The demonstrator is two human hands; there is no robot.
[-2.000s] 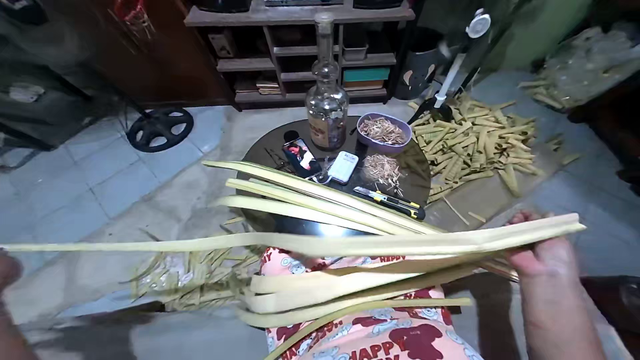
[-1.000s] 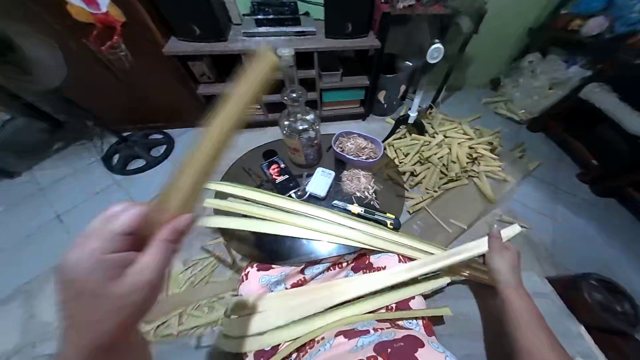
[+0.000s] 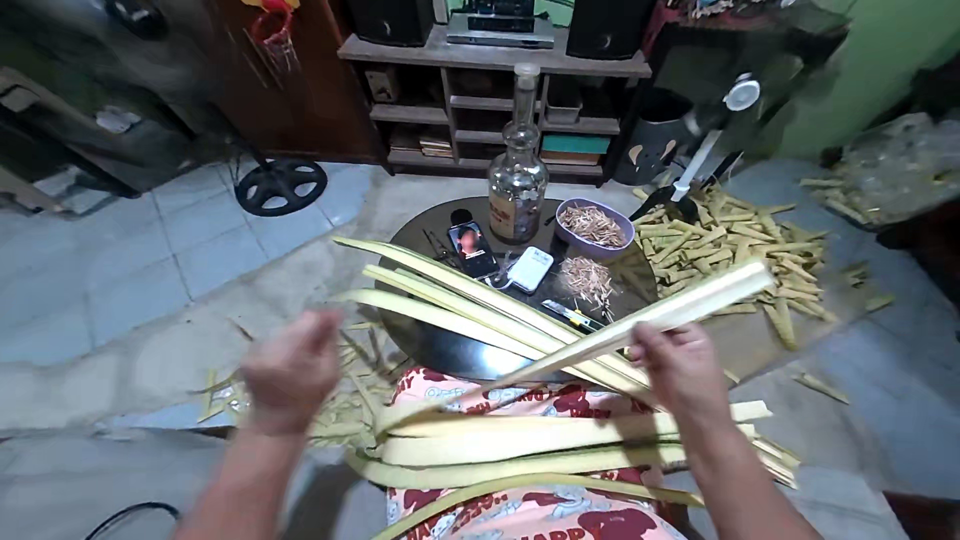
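Pale green leaf strips (image 3: pixel 525 442) lie across a lap in pink printed cloth (image 3: pixel 585 517). More strips (image 3: pixel 457 304) rest over the near part of a round dark glass table (image 3: pixel 420 349). My right hand (image 3: pixel 679 360) grips one long folded strip (image 3: pixel 720 292) near its wide end, raised over the others; its thinner part curves down to the left. My left hand (image 3: pixel 296 367) is raised and blurred left of the strips, fingers curled; whether it holds anything cannot be told. A utility knife (image 3: pixel 574 316) lies on the table past the raised strip.
On the table stand a large glass bottle (image 3: pixel 517 187) and a purple bowl of small sticks (image 3: pixel 592 225), beside a loose stick pile (image 3: pixel 587 281), a phone (image 3: pixel 472 249) and a white device (image 3: pixel 531 270). Rolled leaf pieces (image 3: pixel 750 247) heap on the floor at right; scraps (image 3: pixel 341 412) lie at left.
The rolled piece seen in my left hand a second ago no longer shows there, and that hand has drawn back from the camera. My right hand has lifted a strip off the lap.
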